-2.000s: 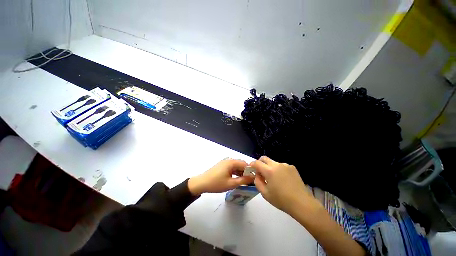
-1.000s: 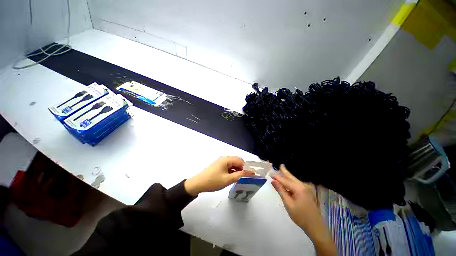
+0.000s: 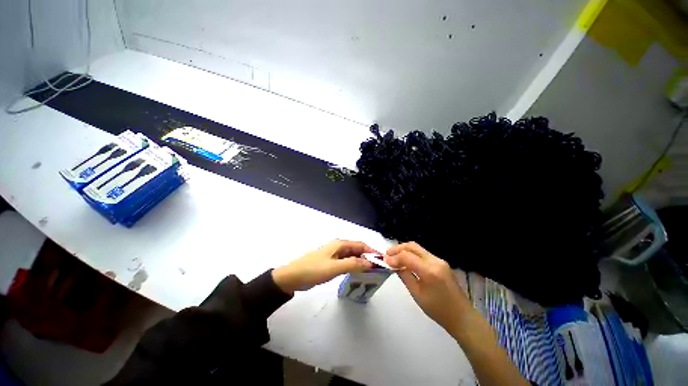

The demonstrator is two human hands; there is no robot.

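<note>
A small white-and-blue retail box (image 3: 362, 288) stands upright on the white tabletop, its cable picture facing me. My left hand (image 3: 326, 265) holds the box's top end from the left with thumb and fingers. My right hand (image 3: 428, 280) pinches the white flap at the box's top from the right. The fingertips of both hands almost meet there and partly hide the flap. Whether a cable is inside the box cannot be seen.
Two stacks of packed boxes (image 3: 143, 197) sit at left. A white-and-blue packet (image 3: 202, 145) and pale strands lie on the black strip (image 3: 302, 188). A huge black cable pile (image 3: 490, 203) stands at right, with a row of flat boxes (image 3: 520, 332) below it.
My right hand has moved back left to the box top after being apart from it at the right. The raised pale flap now lies lower between my fingers.
</note>
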